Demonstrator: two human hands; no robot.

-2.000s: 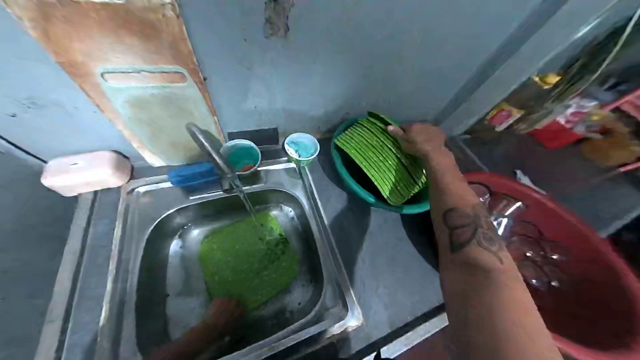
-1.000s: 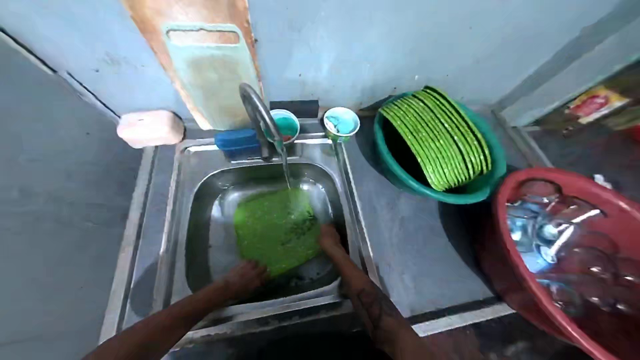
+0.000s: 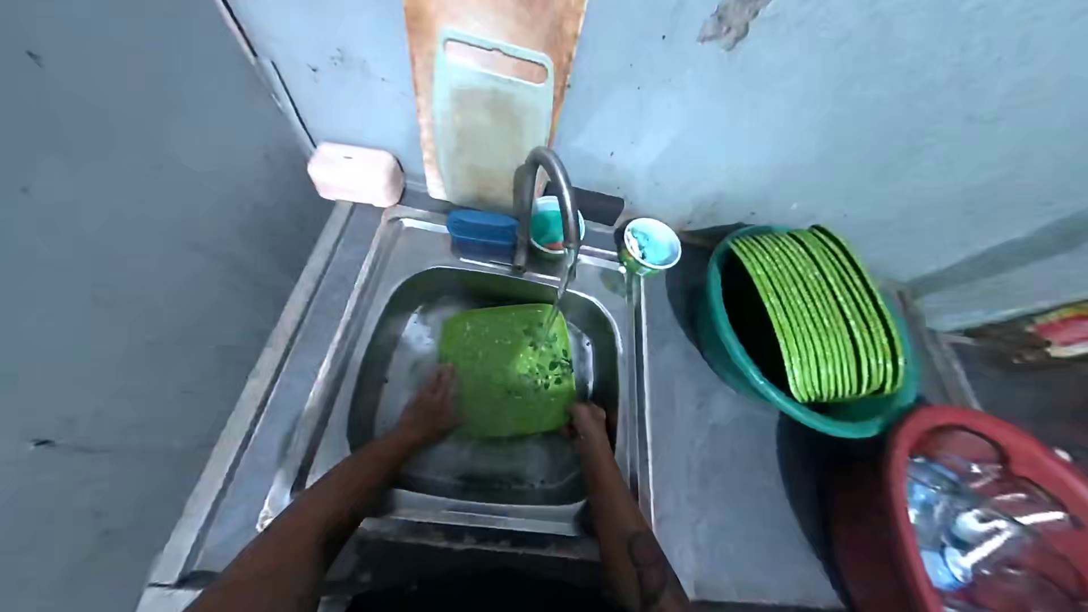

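Observation:
A green square plate with a leaf pattern [image 3: 506, 374] is held in the stainless steel sink [image 3: 476, 484]. Water from the curved faucet [image 3: 557, 170] falls on its upper right part. My left hand [image 3: 433, 404] grips the plate's left edge, and my right hand [image 3: 588, 423] has hold of its lower right corner. To the right, several green plates [image 3: 824, 314] stand on edge, packed together in a green plastic basin [image 3: 727, 365].
A red basin [image 3: 901, 476] with clear glassware is at the lower right. Behind the sink are a blue container [image 3: 483, 229], two cups, one of them at the right [image 3: 651, 245], a pink soap case [image 3: 355, 174] and a leaning cutting board [image 3: 491, 119].
My right hand was at the stacked plates in the green basin two seconds ago; it is now on the plate in the sink. My left hand has stayed at that plate. The view has shifted.

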